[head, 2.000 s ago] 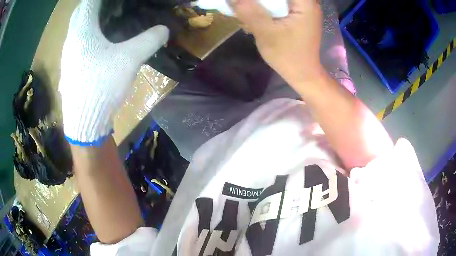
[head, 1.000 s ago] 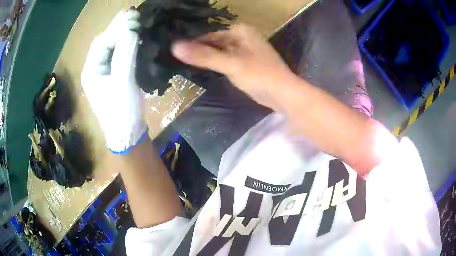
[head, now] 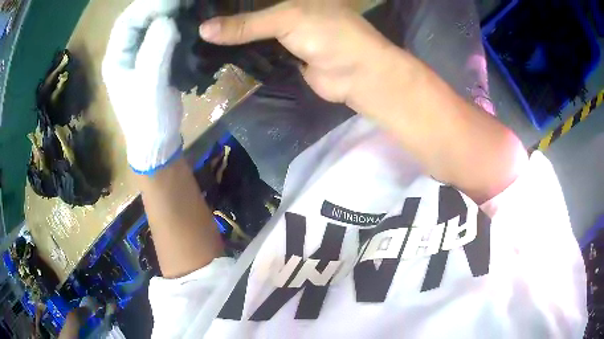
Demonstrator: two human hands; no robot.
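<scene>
My left hand (head: 147, 86) wears a white knitted glove with a blue cuff edge and is closed on a black ragged bird body (head: 192, 59) near the top of the view. My right hand (head: 304, 46) is bare. Its extended finger lies against the upper part of the black body; its other fingers are partly hidden behind the hand, so any grip does not show. The top of the body is cut off by the picture's edge.
Black birds with tan legs (head: 73, 165) lie on the film-covered cardboard (head: 50, 228) at the left. Beyond is the green belt (head: 26, 86). Blue crates (head: 543, 59) hold black pieces at the upper right; more sit below the board. Someone's hand (head: 78, 316) shows at the lower left.
The white object held in my right hand two seconds ago no longer shows. My right hand has moved left onto the black body. Another person's hand has appeared at the lower left.
</scene>
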